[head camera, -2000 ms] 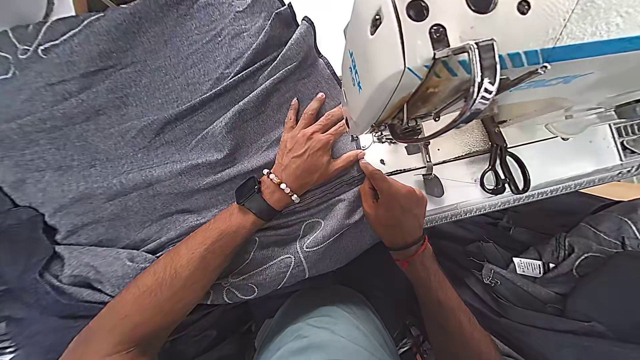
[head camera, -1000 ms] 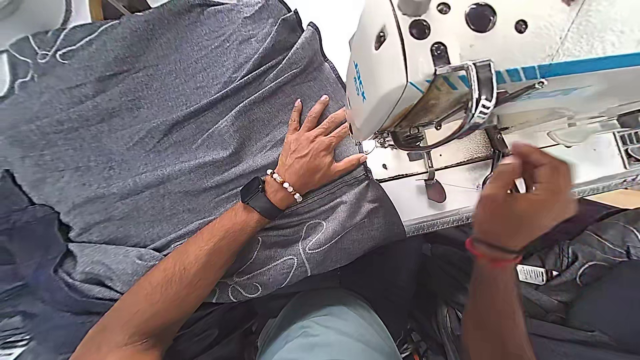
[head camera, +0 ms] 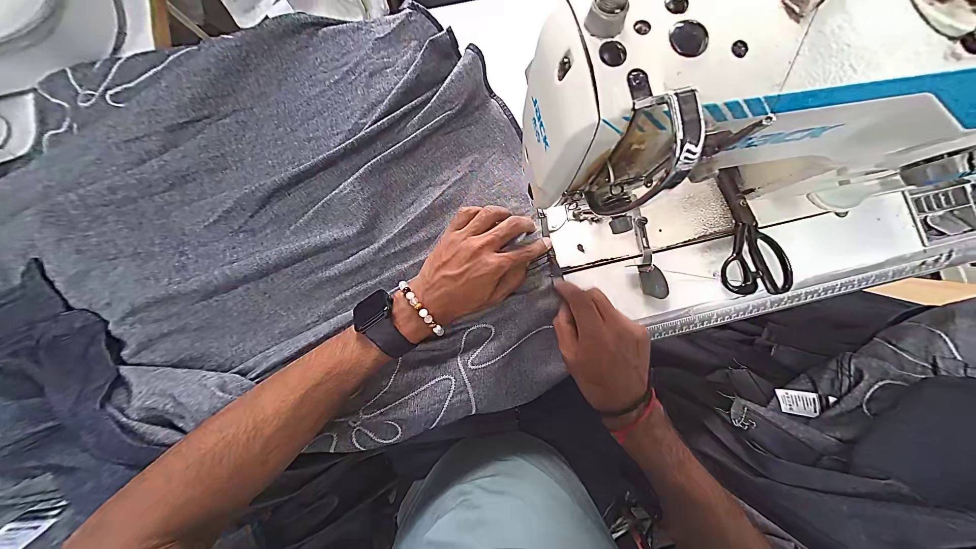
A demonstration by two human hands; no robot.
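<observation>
A grey fabric garment piece with pale looping stitched lines spreads across the left and runs up to the needle area of a white and blue Jack sewing machine. My left hand, wearing a watch and a beaded bracelet, presses on the cloth beside the presser foot, its fingers bent. Close below it, my right hand pinches the cloth's edge between thumb and forefinger. The needle is too small to make out.
Black-handled scissors lie on the machine bed, right of a small metal lever. A ruler strip lines the front edge. Dark and grey garments are heaped at lower right, one bearing a white label.
My right hand, near the scissors one second ago, is back at the cloth's edge. My left hand's fingers, spread before, are now bent and closer together.
</observation>
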